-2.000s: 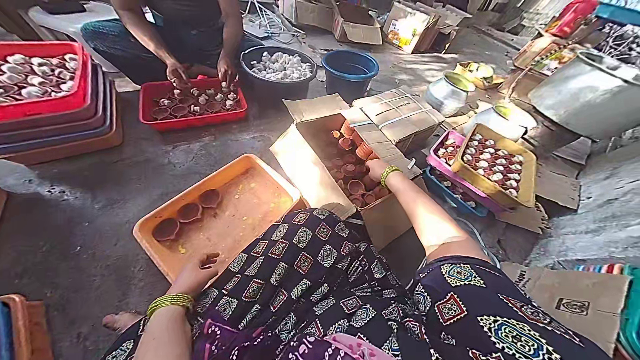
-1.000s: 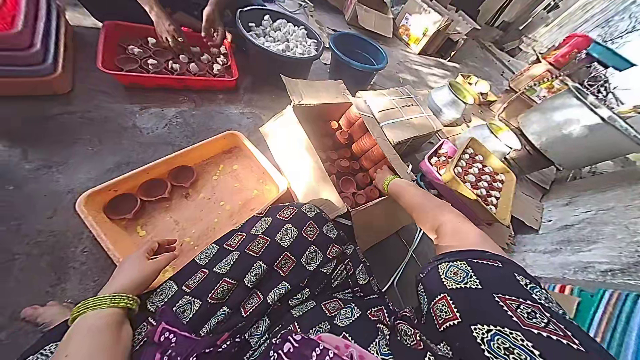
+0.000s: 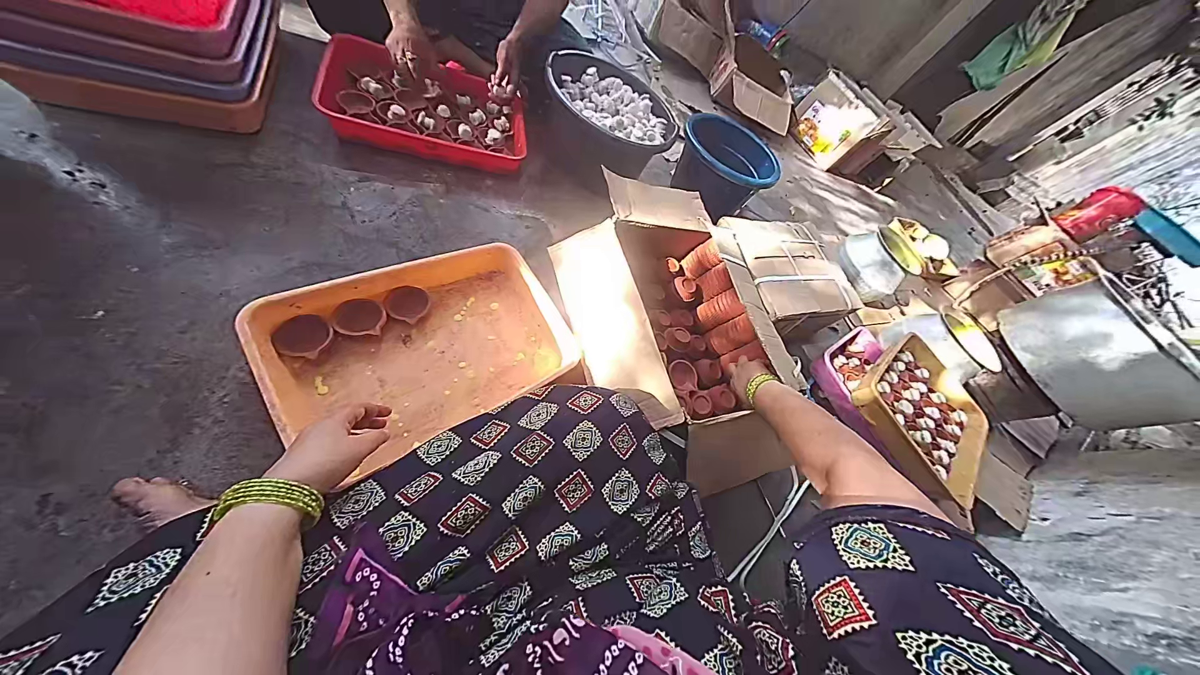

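My left hand (image 3: 339, 441), fingers loosely apart and holding nothing, hovers over the near edge of an orange plastic tray (image 3: 459, 375). Three clay lamp cups stand in a row at that tray's far left: one at the left end (image 3: 302, 336), one in the middle (image 3: 359, 317) and one at the right (image 3: 408, 305). My right hand (image 3: 745, 375) reaches into a cardboard box (image 3: 647, 244), at the near end of its stacked clay cups (image 3: 722, 307). Its fingertips are partly hidden, so a firm hold cannot be told. Other cups lie loose beside the stacks.
Another person's hands (image 3: 412, 52) work over a red tray (image 3: 422, 150) of cups with white pieces. Near it stand a tub of white pieces (image 3: 614, 108), a blue bucket (image 3: 731, 159) and stacked trays (image 3: 141, 66). At right are a yellow tray (image 3: 970, 459), metal pots (image 3: 1097, 347) and a tied carton (image 3: 787, 267).
The view has shifted. My right hand stays in the box, toward its near right side. The three cups remain in the orange tray, and my left hand remains by its near edge.
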